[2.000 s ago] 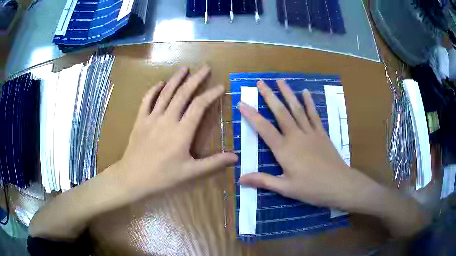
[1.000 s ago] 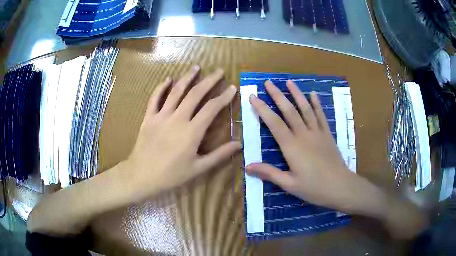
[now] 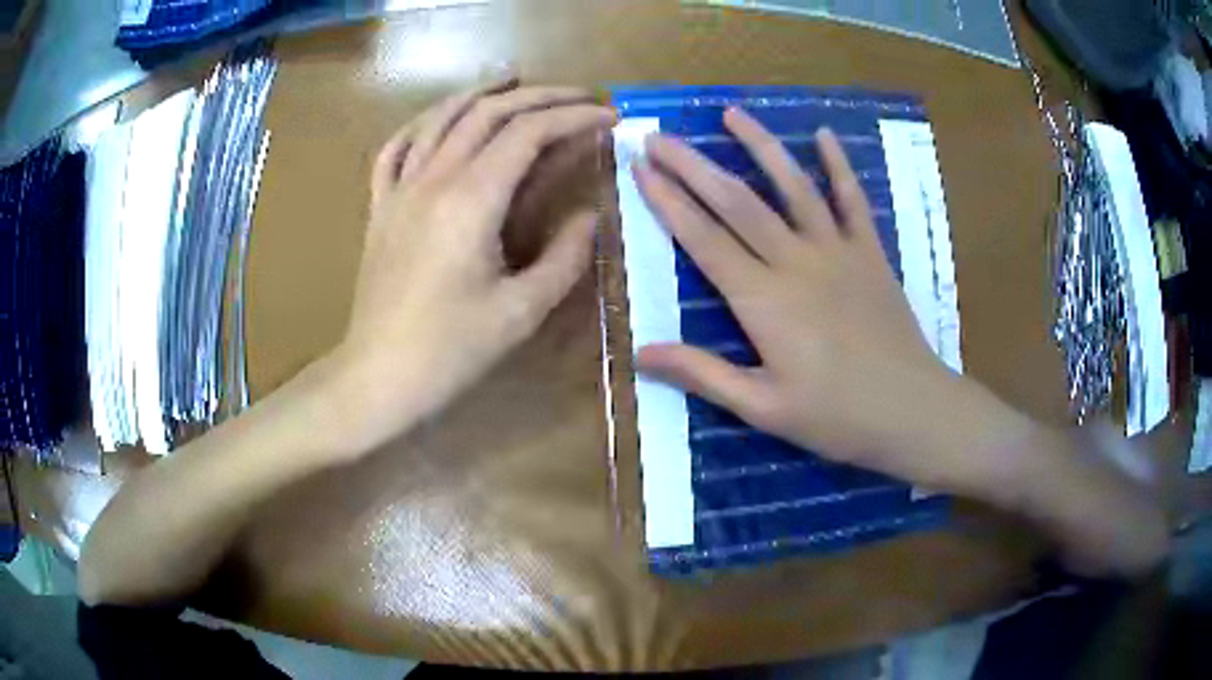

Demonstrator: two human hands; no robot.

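A blue solar cell panel [image 3: 798,465] lies flat on the brown bench. A white strip [image 3: 663,458] lies along its left edge and another white strip [image 3: 917,226] along its right side. A thin silver ribbon [image 3: 610,399] runs just left of the panel. My right hand [image 3: 811,306] lies on the panel, fingers spread, index and thumb tips on the left white strip. My left hand [image 3: 452,239] is beside the panel, fingers bent, with its index fingertip at the upper end of the ribbon. Whether it pinches the ribbon cannot be told.
At left stand dark cell strips [image 3: 40,292], white strips [image 3: 126,279] and a silver ribbon bundle [image 3: 213,253]. At right lie loose short ribbons [image 3: 1087,292] and white strips [image 3: 1130,266]. A blue panel stack [image 3: 193,27] and the grey plate [image 3: 930,20] are at the back.
The view has tilted down, so the bench things sit higher. My left hand's fingers have drawn together and bent. My right hand remains on the panel, its index and middle fingers closer together.
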